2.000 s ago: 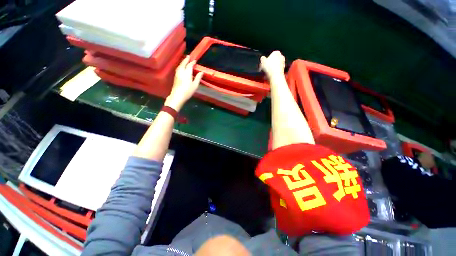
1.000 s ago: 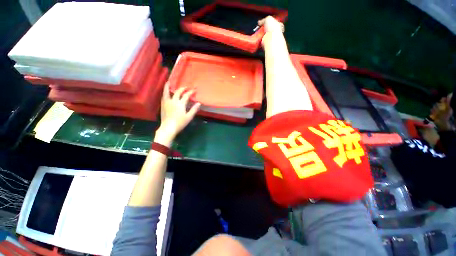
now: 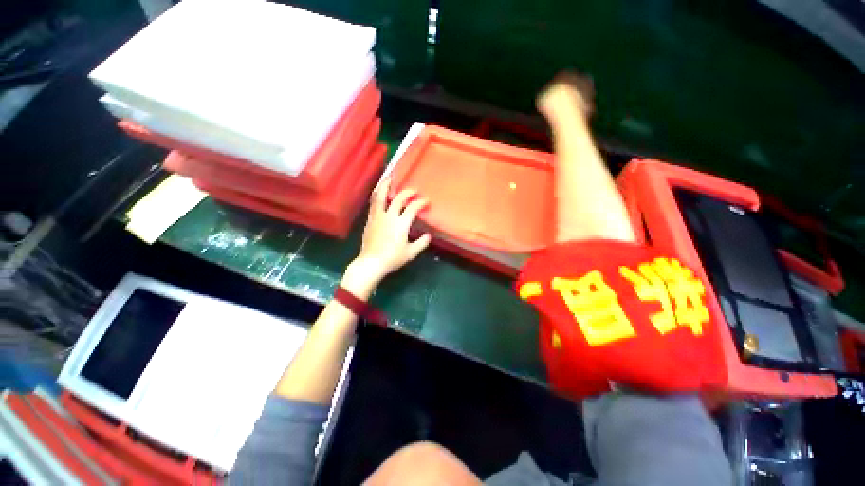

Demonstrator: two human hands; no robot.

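Observation:
A red single-pocket foam tray (image 3: 484, 190) lies on the bench with its pocket empty, on top of white and red foam layers. My left hand (image 3: 396, 228) rests at its left front corner with fingers spread, not closed on it. My right hand (image 3: 566, 95) is beyond the tray's back right side, blurred; its fingers cannot be made out and no object shows in it. My right forearm hides the tray's right end. A dark red edge shows low behind the tray, mostly hidden.
White foam sheets (image 3: 237, 76) top a red tray stack at left. A leaning red foam frame (image 3: 683, 275) holds a black panel (image 3: 749, 256) at right. A white foam tray (image 3: 119, 285) with a dark panel and white sheet sits lower left. Yellow paper (image 3: 163, 207) lies at the bench edge.
The red frame with the black panel was lifted off the tray and is no longer in my raised right hand. The empty tray is uncovered. My left hand has stayed at its corner.

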